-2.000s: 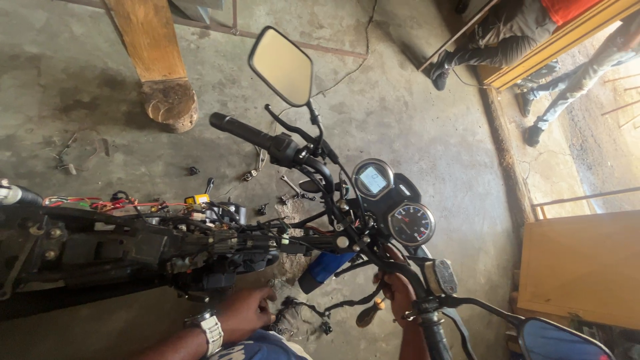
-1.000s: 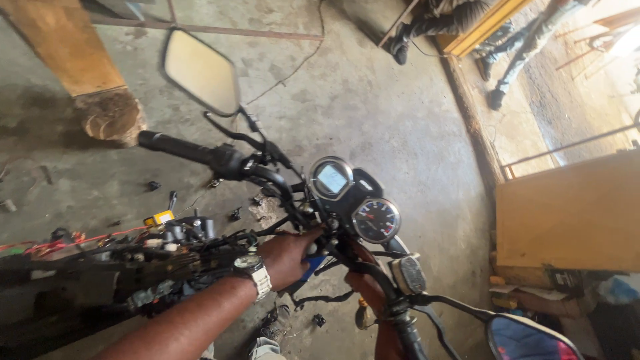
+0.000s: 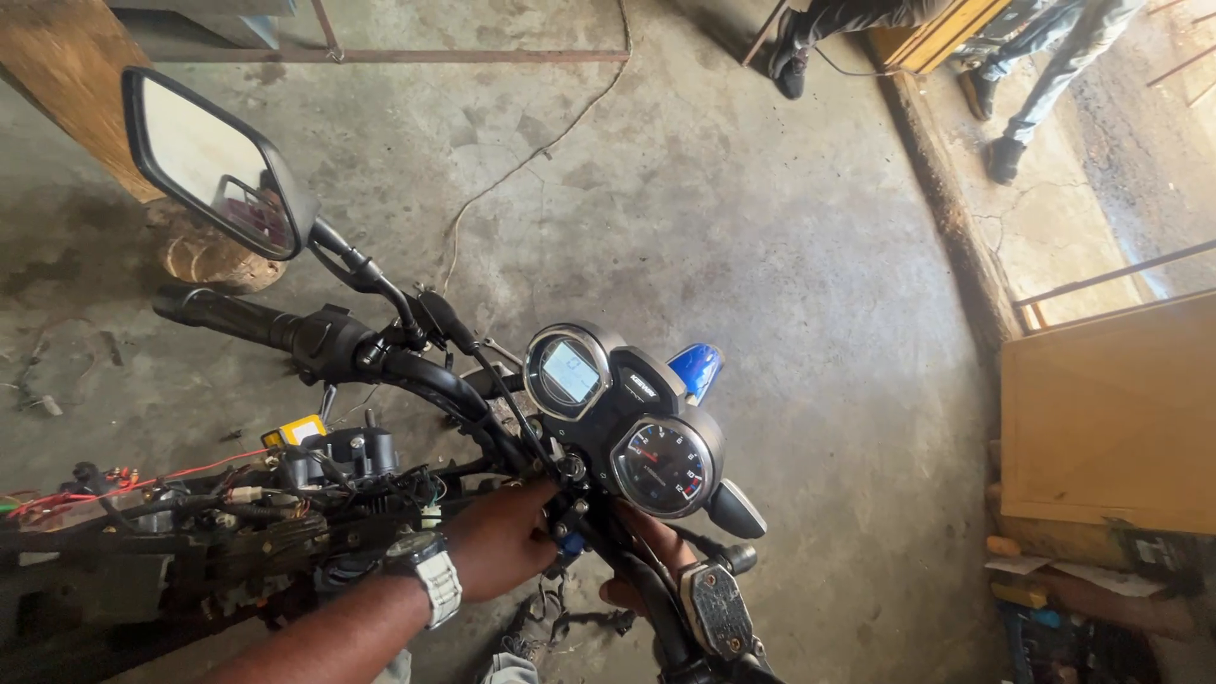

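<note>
A motorcycle's handlebar (image 3: 437, 380) crosses the view, with a round digital display (image 3: 568, 372) and a round dial gauge (image 3: 662, 465) at its middle. My left hand (image 3: 503, 541), a watch (image 3: 427, 570) on its wrist, reaches to the steering head just below the ignition lock; its fingertips are hidden. My right hand (image 3: 651, 560) is partly behind the handlebar, below the dial gauge, near the brake fluid reservoir (image 3: 714, 608). What either hand grips cannot be seen. A blue fender (image 3: 698, 369) shows beyond the gauges. Exposed wiring (image 3: 247, 494) lies along the frame at left.
A mirror (image 3: 209, 161) rises from the handlebar's far grip. Behind it is a wooden piece with a round log end (image 3: 223, 256). A yellow device (image 3: 296, 430) sits by the wiring. A cord (image 3: 541, 152) crosses the floor. At upper right, people's legs (image 3: 1054, 76) stand near a doorway; a tan panel (image 3: 1111, 413) is at right.
My left hand was apart from the handlebar two seconds ago and has moved to the steering head. The blue fender now shows beyond the gauges; earlier a blue part showed below the handlebar.
</note>
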